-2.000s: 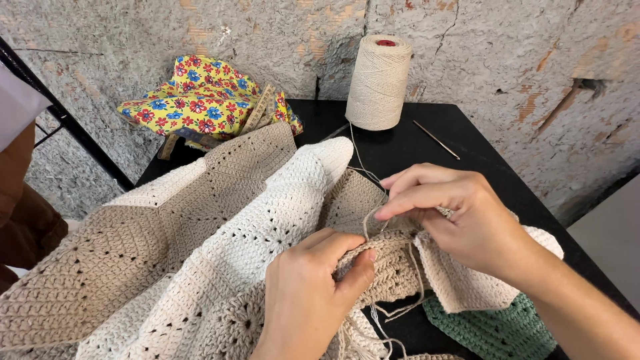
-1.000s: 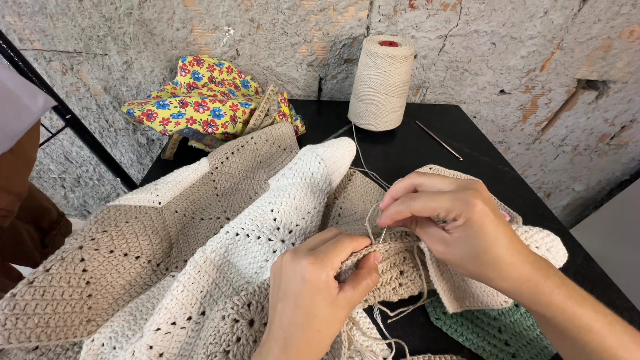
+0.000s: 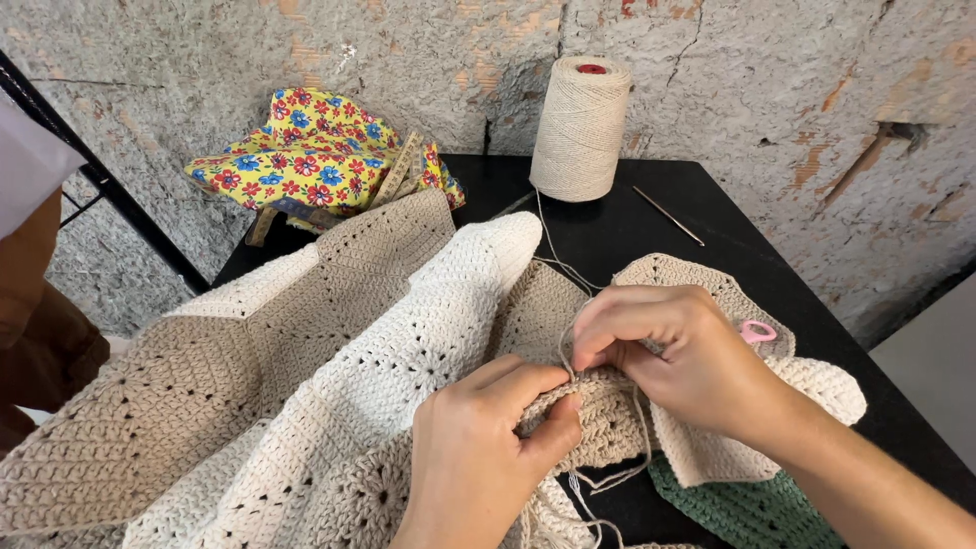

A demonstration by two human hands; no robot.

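Observation:
My left hand [image 3: 496, 442] pinches the edge of a beige crocheted piece [image 3: 606, 427] between thumb and index finger. Just to its right, my right hand [image 3: 663, 343] has its fingertips closed at that same edge on a strand of beige yarn [image 3: 566, 347]; whether a needle or hook is between them is hidden. Yarn ends dangle below the edge. A large crocheted work of joined beige and white [image 3: 427, 335] motifs spreads to the left. Behind the hands stands a cone of cream yarn [image 3: 581, 130], its strand running down toward the work.
A metal crochet hook [image 3: 669, 216] lies on the black table [image 3: 686, 183]. Yellow floral fabric [image 3: 305, 156] with a tape measure [image 3: 398, 169] sits at the back left. Right of my hands are a pink ring-shaped item [image 3: 757, 332], a white crocheted piece [image 3: 827, 385] and a green one [image 3: 751, 507]. A rough wall stands behind.
My right hand has come down to the held edge, close to my left fingertips. The pink item beside it now shows more fully. My left hand keeps its pinch on the beige piece.

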